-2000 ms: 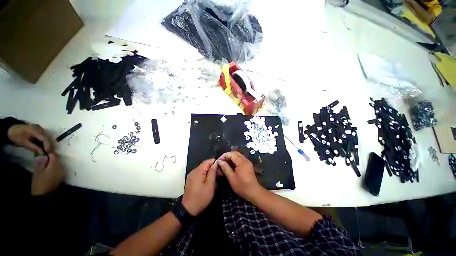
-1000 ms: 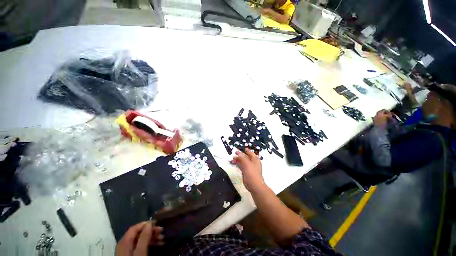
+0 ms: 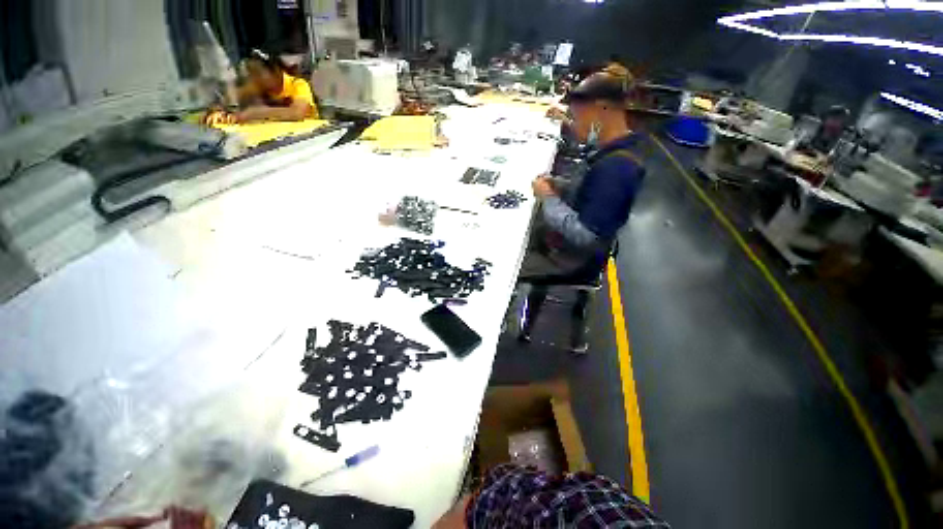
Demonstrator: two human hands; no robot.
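Note:
A heap of black strap tabs dotted with white [image 3: 357,372] lies on the white table, with a second such heap [image 3: 419,271] beyond it. The corner of the black mat [image 3: 352,511] shows at the bottom edge with white washers [image 3: 277,515] on it. A thin blue and white pen [image 3: 360,457] lies between the mat and the near heap. My right plaid sleeve [image 3: 558,500] and a bit of bare forearm are at the bottom edge; my right hand is cut off below the picture. My left hand is out of view.
A black phone [image 3: 452,330] lies near the table edge. An open cardboard box [image 3: 564,429] stands below that edge. Blurred clear plastic with black parts [image 3: 41,455] is at lower left. A seated person [image 3: 610,186] is farther along; another in yellow sits behind.
The view has swung right and up along the table. My left hand and my right hand, which was over the near tab heap, have left the picture.

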